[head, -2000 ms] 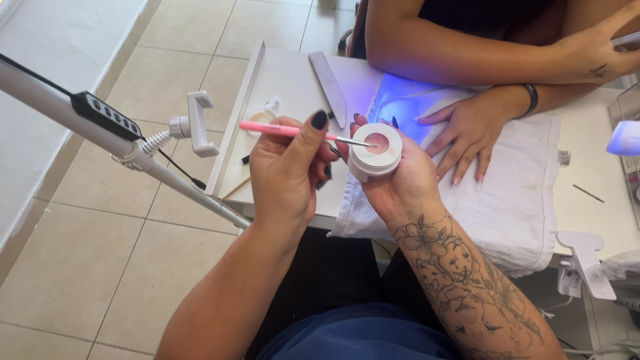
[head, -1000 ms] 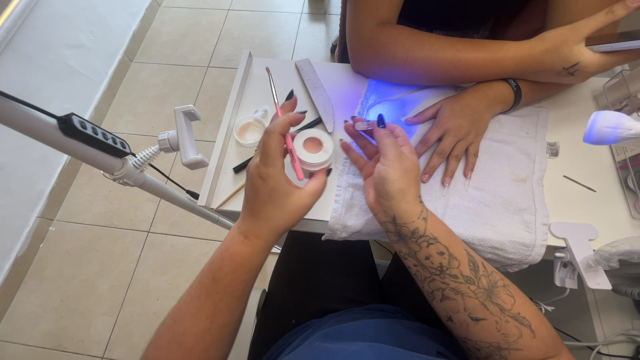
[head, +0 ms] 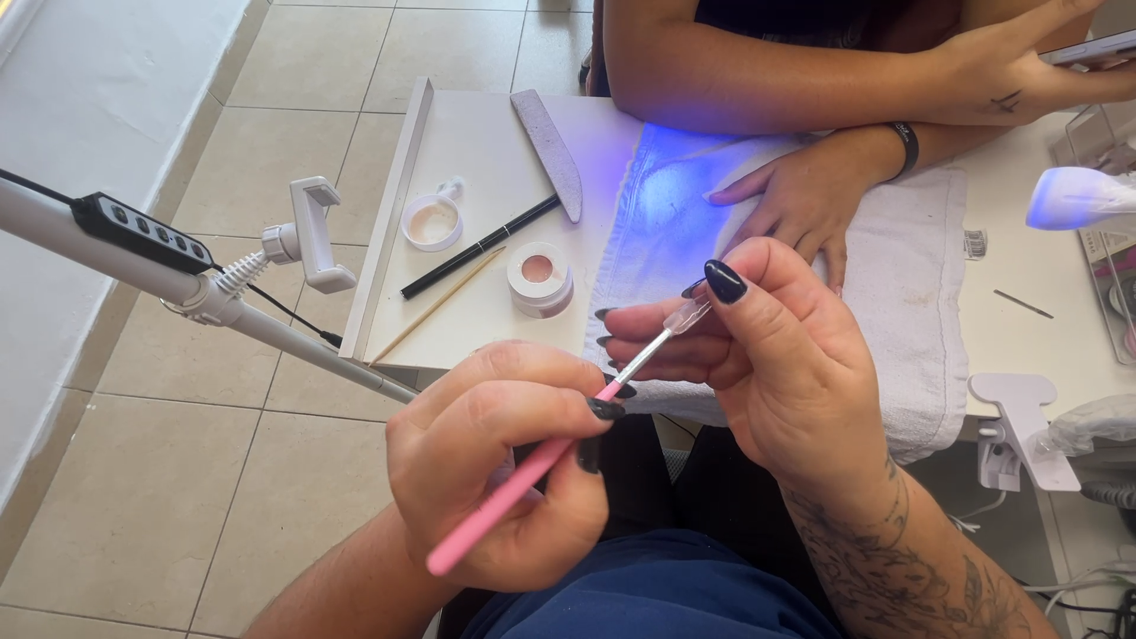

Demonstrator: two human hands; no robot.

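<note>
My left hand [head: 506, 461] grips a pink-handled brush [head: 524, 488] with a metal ferrule, angled up to the right. Between thumb and finger, my right hand [head: 785, 364] pinches a small clear nail form or tip [head: 687, 314], and the brush's end meets it. Behind my hands an open jar of pink gel [head: 538, 279] stands on the table. A round lid [head: 432, 222] with residue, a black pen-like tool [head: 479, 247], a thin wooden stick [head: 437, 306] and a grey nail file [head: 548, 155] lie beside it.
Another person's hand [head: 799, 209] rests on a white towel [head: 923, 266] under blue lamp light; their other hand holds a phone [head: 1092, 49]. A lamp head [head: 1069, 197] is at the right, a phone-holder clamp [head: 318, 235] on a pole at the left. A thin metal piece [head: 1022, 303] lies at right.
The jar, held in my right hand two seconds ago, stands on the table. Since one second ago my hands have come together, bringing the brush to the clear piece.
</note>
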